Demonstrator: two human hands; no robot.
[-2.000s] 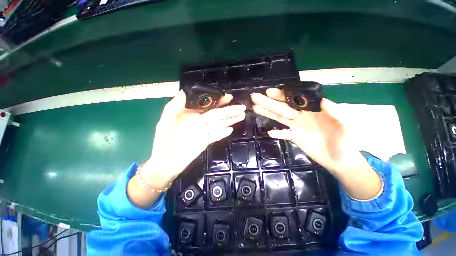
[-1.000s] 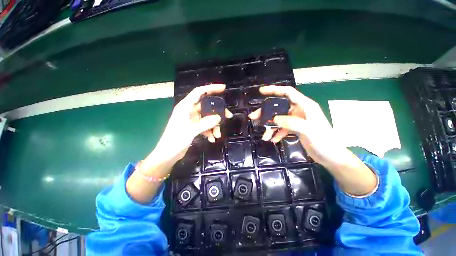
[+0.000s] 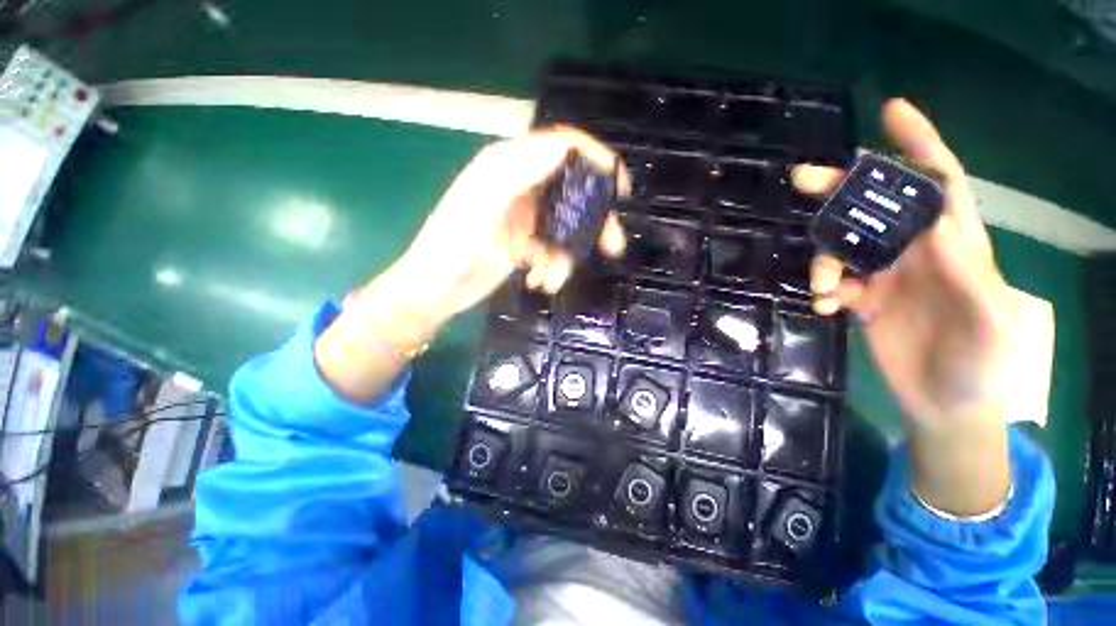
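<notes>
My left hand [image 3: 490,226] holds a small black camera unit [image 3: 576,206] above the upper left of the tray. Its near face is blurred, with faint marks. My right hand [image 3: 940,294] holds another black camera unit [image 3: 876,213] at the tray's upper right, its screen facing me with white menu lines. The glossy black compartment tray [image 3: 722,410] lies below and between my hands. Its two nearest rows hold several units with ringed lenses up, such as one unit [image 3: 640,490]. Pockets farther up look empty where they show.
A pale paper sheet [image 3: 1032,355] lies on the green bench [image 3: 233,263], partly behind my right wrist. A white device with buttons [image 3: 43,135] stands at the far left. A white strip [image 3: 331,98] crosses the bench. Dark trays [image 3: 1101,428] show at the right edge.
The view has shifted and tilted. My hands have moved farther apart, each still holding its unit. The right unit's screen now shows white menu lines; before, it was mostly black.
</notes>
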